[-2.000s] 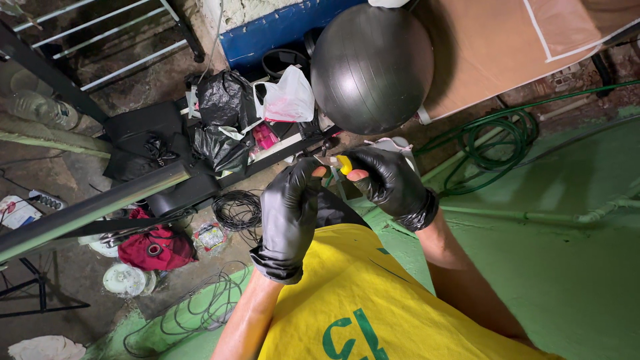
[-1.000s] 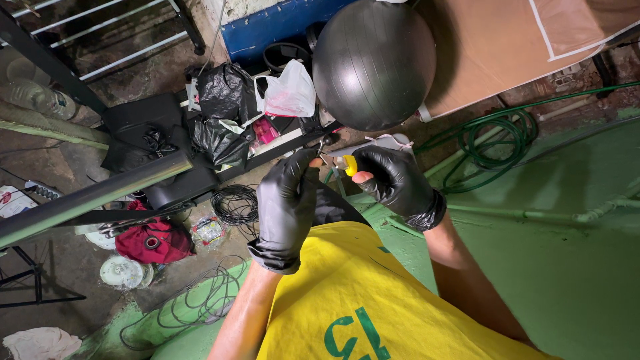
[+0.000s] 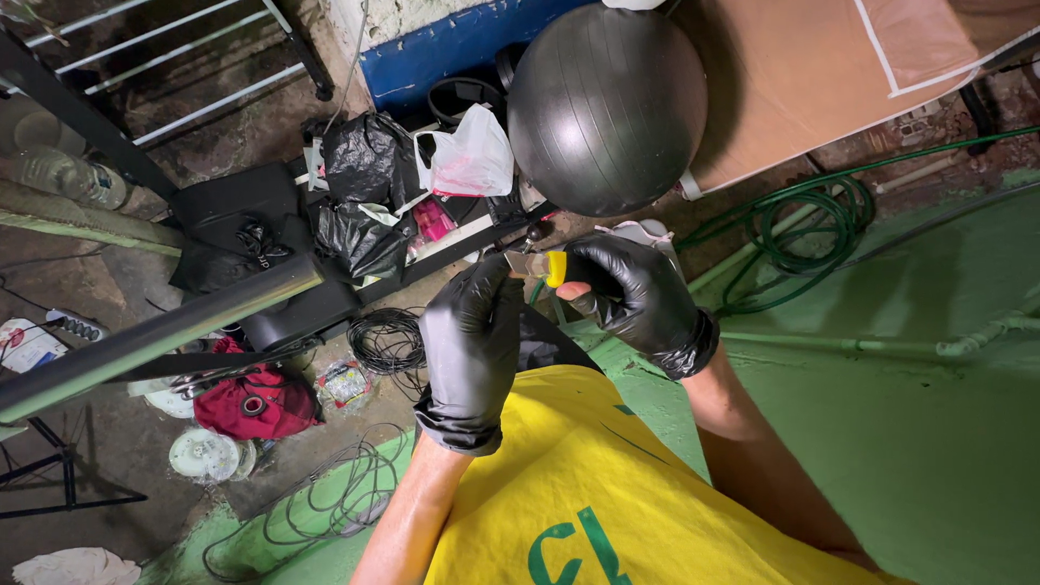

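Observation:
Both my hands wear black gloves and meet in front of my yellow shirt (image 3: pixel 585 471). Between them is a small object with a flat metallic part (image 3: pixel 528 265) and a yellow part (image 3: pixel 556 269); its exact kind cannot be told. My left hand (image 3: pixel 474 349) pinches the metallic end with its fingertips. My right hand (image 3: pixel 638 296) holds the yellow end, and a bare fingertip shows through its torn glove. Just beyond the hands lies a dark round-ended item (image 3: pixel 535 233), partly hidden.
A large black exercise ball (image 3: pixel 608 110) stands ahead, beside a brown padded table (image 3: pixel 780 89). Black plastic bags (image 3: pixel 370 162) and a white bag (image 3: pixel 471 154) lie left of it. A green hose (image 3: pixel 812 236) is coiled at right, black cable (image 3: pixel 388 340) at left. A metal bar (image 3: pixel 162 337) crosses the left side.

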